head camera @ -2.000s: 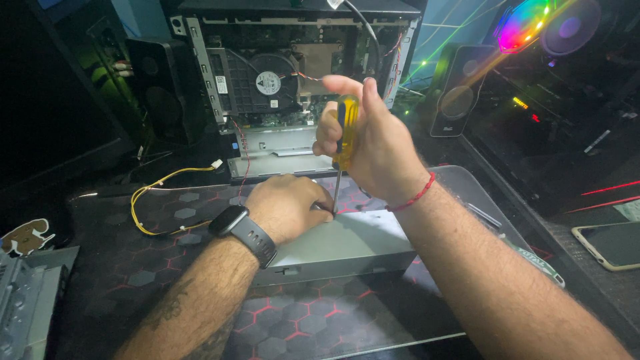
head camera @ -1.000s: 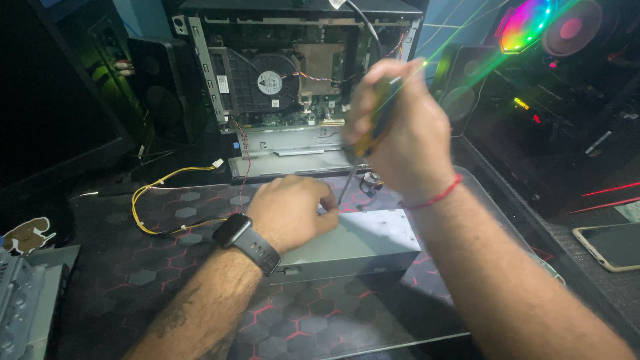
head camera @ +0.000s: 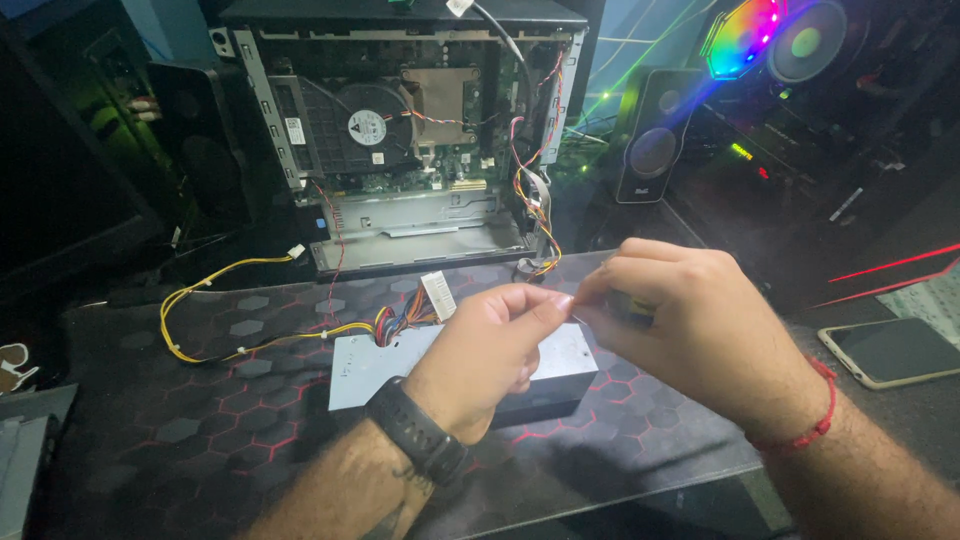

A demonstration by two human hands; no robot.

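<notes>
My left hand (head camera: 487, 345), with a black watch at its wrist, is above the metal power supply unit (head camera: 555, 356), its thumb and forefinger pinched together. Those fingertips meet the fingertips of my right hand (head camera: 675, 322); whatever is between them is too small to tell. A bit of yellow handle (head camera: 641, 304) shows inside the right hand, seemingly the screwdriver's, mostly hidden by the fingers. Bundled wires and a white multi-pin connector (head camera: 439, 295) come out of the unit's back edge. A yellow and black cable (head camera: 176, 307) loops to the left, ending in a small white plug (head camera: 297, 252).
Behind the unit stands an opened computer case (head camera: 420, 247) with a fan (head camera: 367, 127) and loose wires (head camera: 541, 217) at its right. Speakers (head camera: 652, 142) flank it. A phone (head camera: 892, 352) lies at the right, a grey metal and plastic part (head camera: 30, 450) at the left edge, on a hexagon-patterned mat (head camera: 255, 450).
My right hand has come down from its raised position with the yellow-handled screwdriver, and its fingertips now meet the left's. My left hand has lifted off the power supply and moved right.
</notes>
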